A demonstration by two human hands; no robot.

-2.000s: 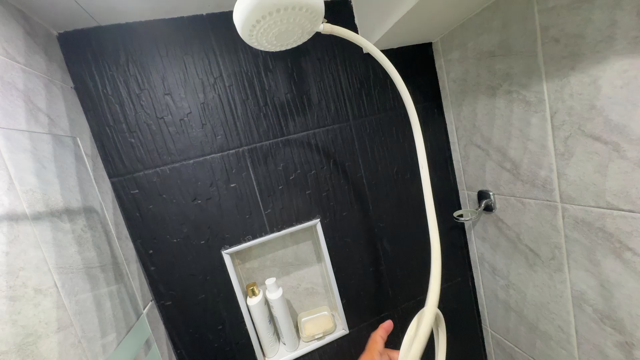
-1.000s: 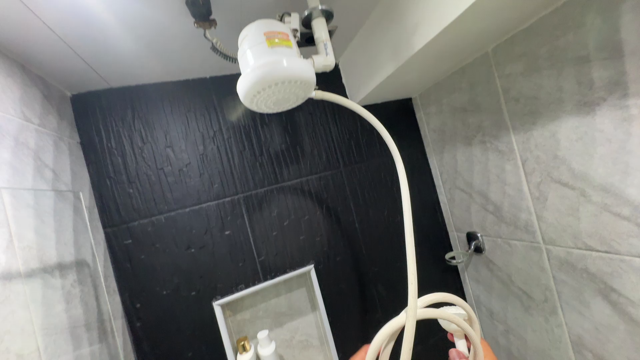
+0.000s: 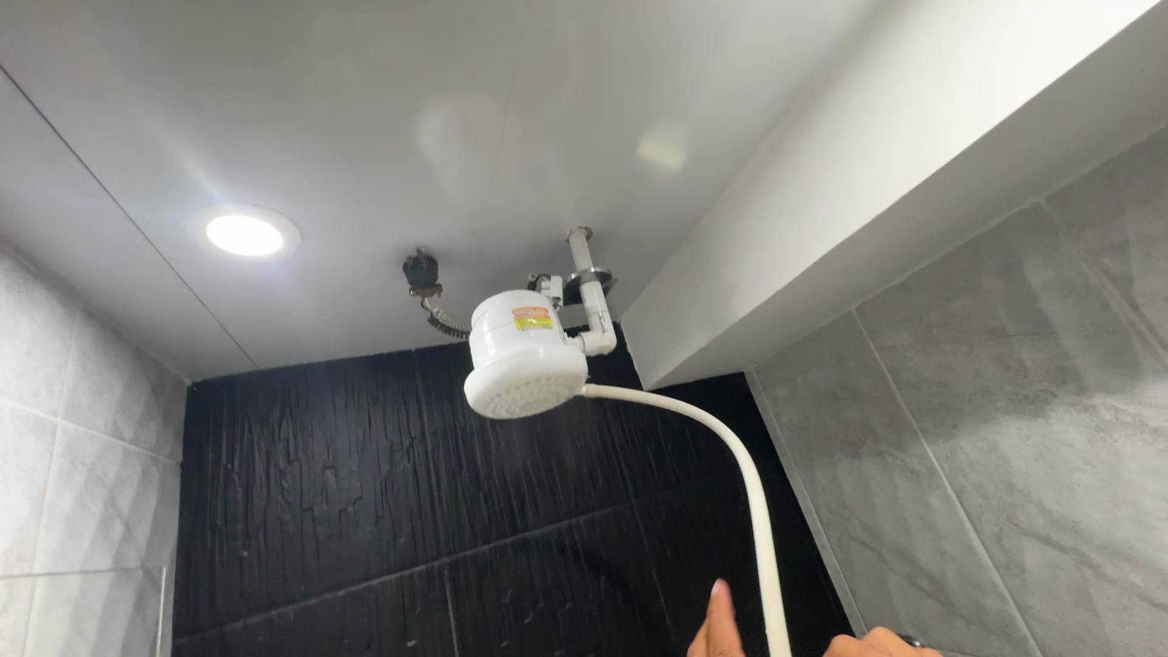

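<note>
A white electric shower head [image 3: 526,356] with a coloured label hangs below the ceiling from a white elbow pipe [image 3: 598,319]. From its side a cream hose [image 3: 753,493] curves right and down between my hands. My left hand [image 3: 718,625] shows at the bottom edge, a finger pointing up just left of the hose; the rest is cut off. Right of the hose only the knuckles of my right hand [image 3: 878,643] are visible, and what that hand holds is out of frame. A coiled cable [image 3: 444,321] runs from the shower head to a black plug [image 3: 421,271] at the ceiling.
A round ceiling light [image 3: 245,234] is lit at the left. A white beam [image 3: 821,228] runs along the upper right. Behind the shower head stands a black textured tile wall [image 3: 365,493], with grey tiled walls [image 3: 1004,438] on both sides. A glass panel edge [image 3: 163,611] shows at lower left.
The view has tilted up strongly, so the wall niche and the looped hose are out of frame. My right hand, not visible two seconds ago, came into view one second ago beside the hose coils.
</note>
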